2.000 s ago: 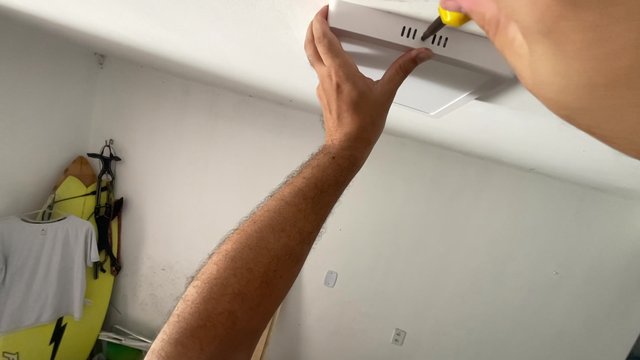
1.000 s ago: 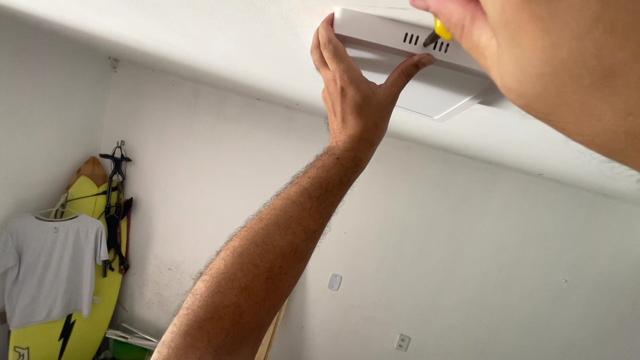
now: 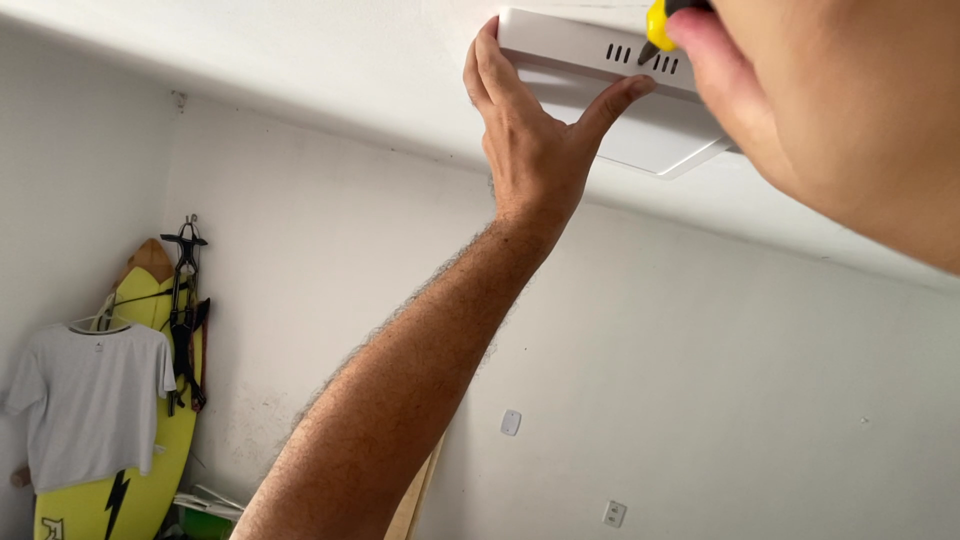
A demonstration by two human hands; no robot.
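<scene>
A white square ceiling light fixture (image 3: pixel 570 45) with slotted vents along its side sits against the ceiling at the top. My left hand (image 3: pixel 536 124) steadies it, fingers on its left end and thumb on its lower edge just under the vents. In my right hand (image 3: pixel 720 67), at the top right, is a screwdriver (image 3: pixel 658 26) with a yellow and black handle. Its dark tip meets the fixture's side between the two groups of vents. Most of my right hand's fingers are hidden or cut off by the frame's top edge.
A yellow surfboard (image 3: pixel 169 465) leans in the left corner, with a grey T-shirt (image 3: pixel 97 405) on a hanger and a black harness-like item (image 3: pixel 182 300) before it. A wall plate (image 3: pixel 511 422) and a power outlet (image 3: pixel 613 514) are on the far wall. A wooden board (image 3: pixel 415 499) stands behind my left forearm.
The screwdriver's handle and my right hand have shifted a little relative to the fixture, while the tip stays near the vents. My left hand keeps its place on the fixture.
</scene>
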